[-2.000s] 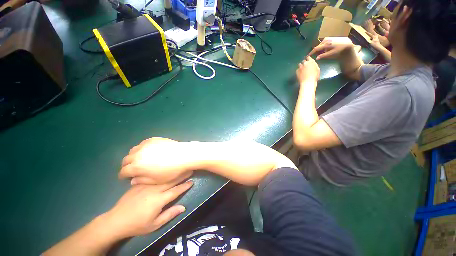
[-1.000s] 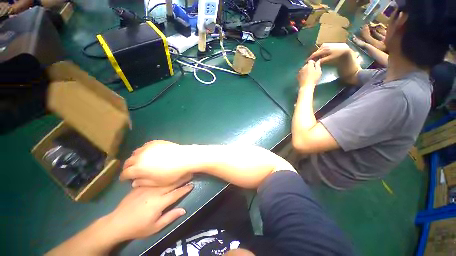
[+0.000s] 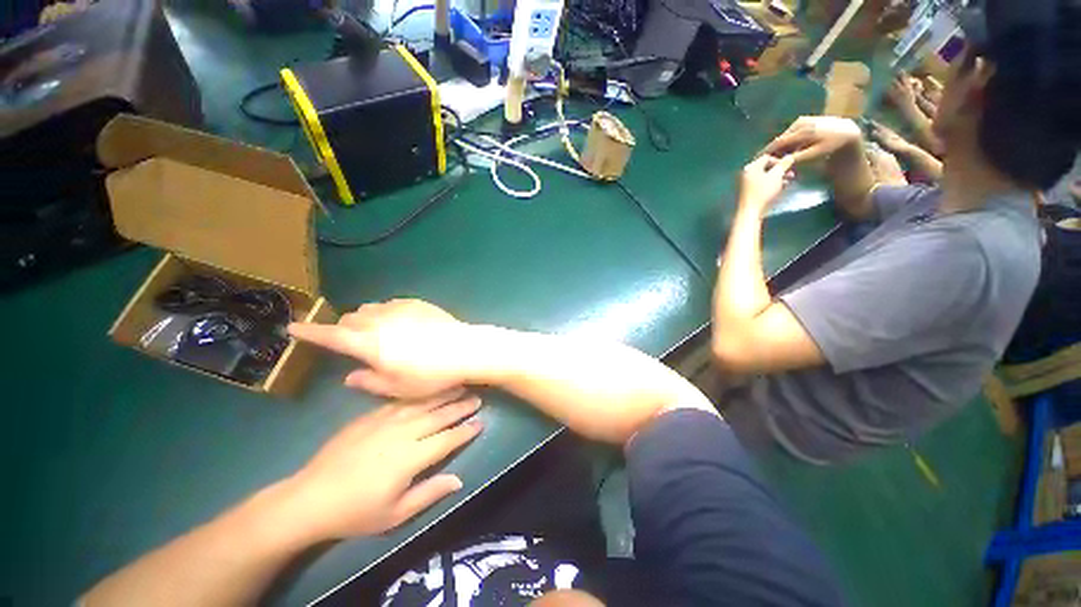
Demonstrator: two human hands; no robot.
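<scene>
An open brown carton [image 3: 213, 225] stands on the green bench at the left, its hinged lid up at the back. Inside lie a black coiled cable [image 3: 243, 302] and a dark block, with a shiny clear patch near them. My right hand [image 3: 403, 344] reaches left across the bench, index finger extended to the carton's right edge; whether it touches the cable is hard to tell. My left hand [image 3: 379, 468] lies flat on the bench below my right hand, fingers apart, holding nothing.
A black device with yellow edges [image 3: 368, 125] stands behind. White cables [image 3: 516, 178], a small brown cardboard piece [image 3: 607, 147] and a power strip [image 3: 531, 48] are at the back. A large dark cabinet [image 3: 95, 71] is back left. A person in a grey shirt [image 3: 913, 308] sits at right.
The open carton came in from the left and now rests upright on the bench. My right index finger has extended toward it. My left hand has shifted slightly right, its fingers more spread.
</scene>
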